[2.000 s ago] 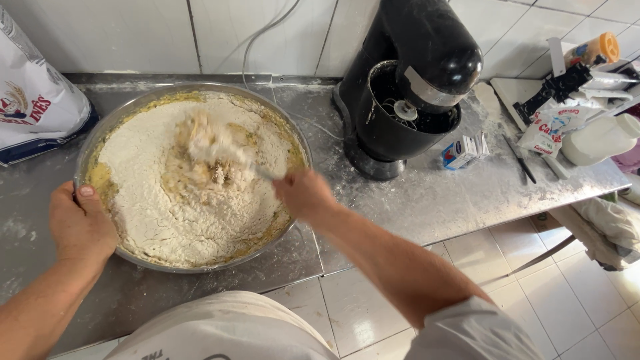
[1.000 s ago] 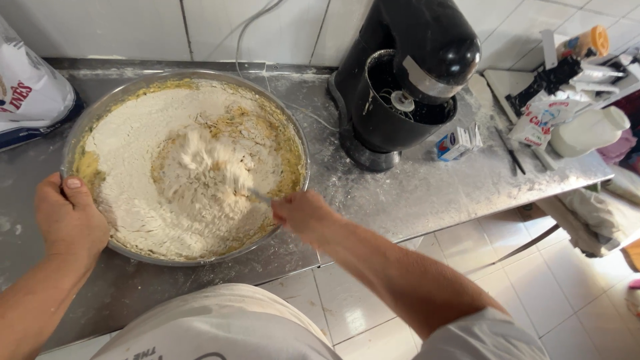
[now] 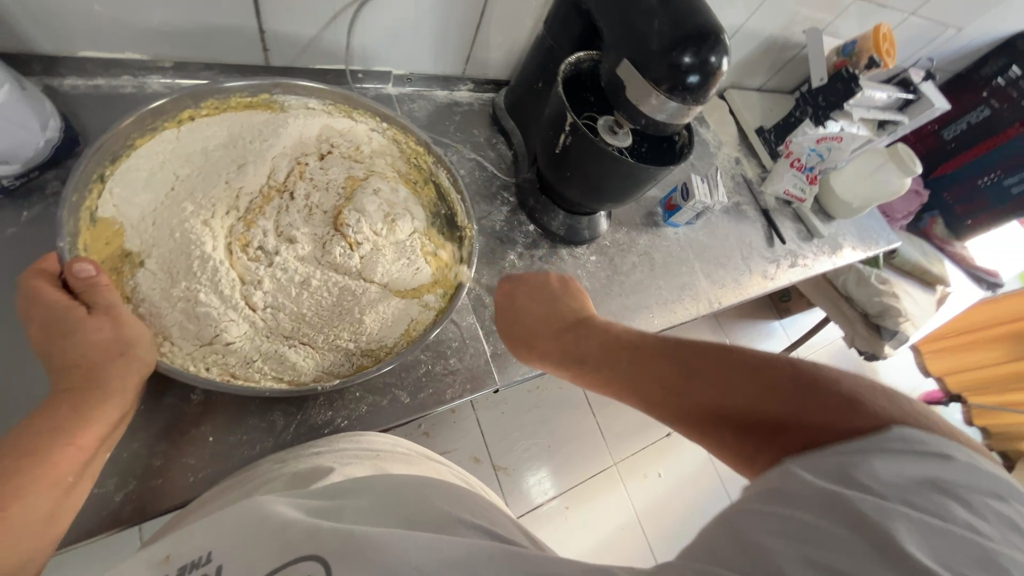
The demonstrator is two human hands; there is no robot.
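Note:
A wide metal bowl (image 3: 272,390) stands on the steel counter, filled with white flour (image 3: 200,192) over a yellow, wet mixture (image 3: 108,248) that shows around the edge. My left hand (image 3: 88,328) grips the bowl's left rim, thumb over the top. Just outside the right rim, my right hand (image 3: 544,316) is closed in a fist above the counter; a blurred, pale end of a utensil seems to show between it and the rim, but the tool itself is mostly hidden. A floury lump (image 3: 384,232) lies in the right half of the bowl.
Behind my right hand stands a black stand mixer (image 3: 608,120) with its bowl. Farther right on the floury counter (image 3: 640,280) are a small carton (image 3: 684,200), a knife (image 3: 764,212), a printed packet (image 3: 804,164) and a white plastic jug (image 3: 868,182). A white bag (image 3: 28,120) stands at far left.
My right hand has moved right, from over the bowl's rim to outside it. The flour's surface has shifted, with a lump now at the right. My left hand has stayed on the rim.

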